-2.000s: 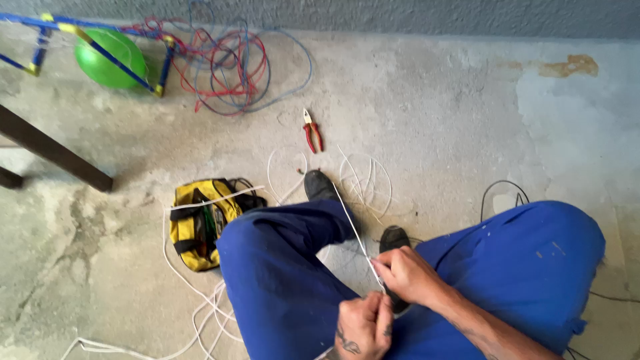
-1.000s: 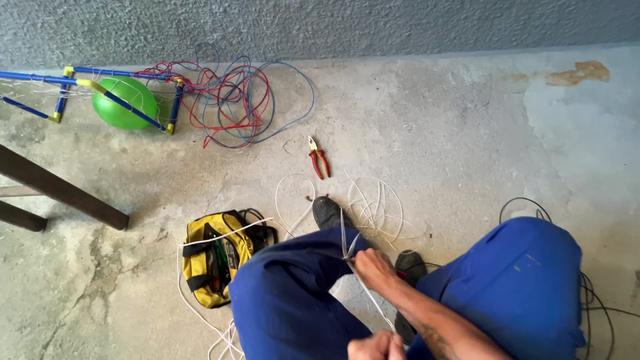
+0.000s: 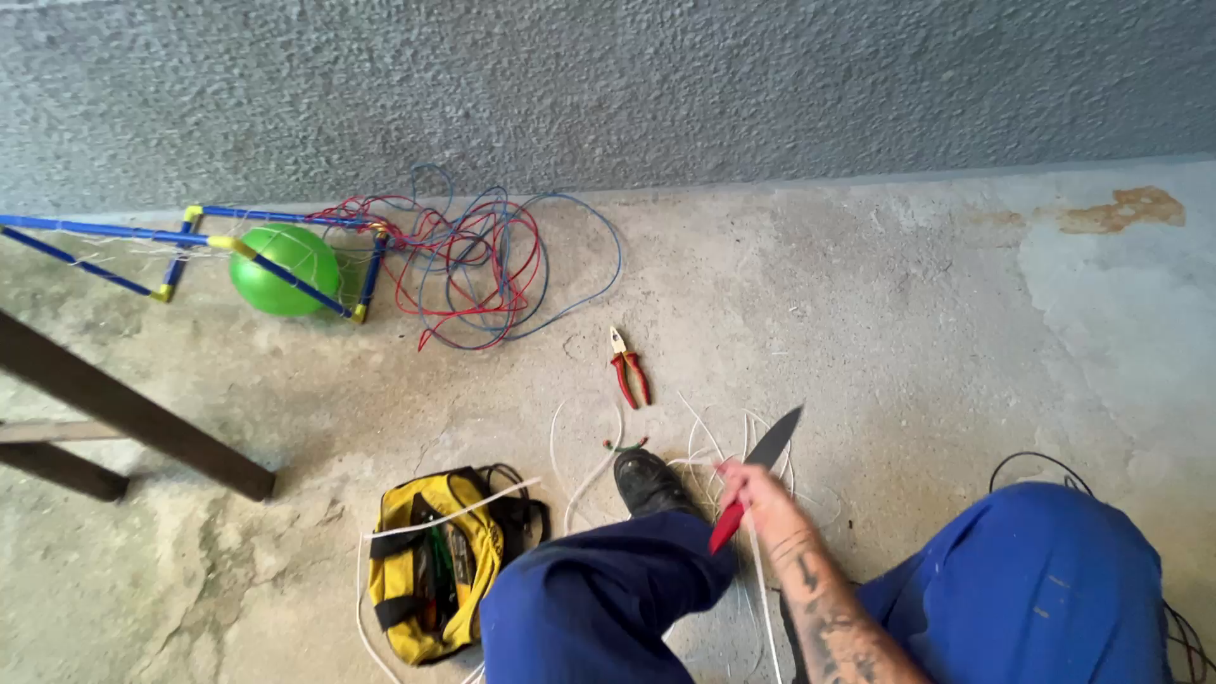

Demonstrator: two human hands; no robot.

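My right hand is closed on a knife with a red handle and a dark blade pointing up and right. A white cable runs from beside this hand down to the bottom edge; whether the fingers also grip it cannot be told. More white cable lies in loose loops around my dark shoe. Beyond the shoe, pliers with red handles lie on the concrete floor. My left hand is out of view.
A yellow tool bag stands open left of my knee. Tangled red and blue wires lie near the wall, beside a green ball in a blue and yellow frame with netting. Dark legs of a piece of furniture stand at left.
A red-handled knife now shows in my right hand; it was not plain to see before. My left hand, near the bottom edge earlier, has left the view. The view has tilted up.
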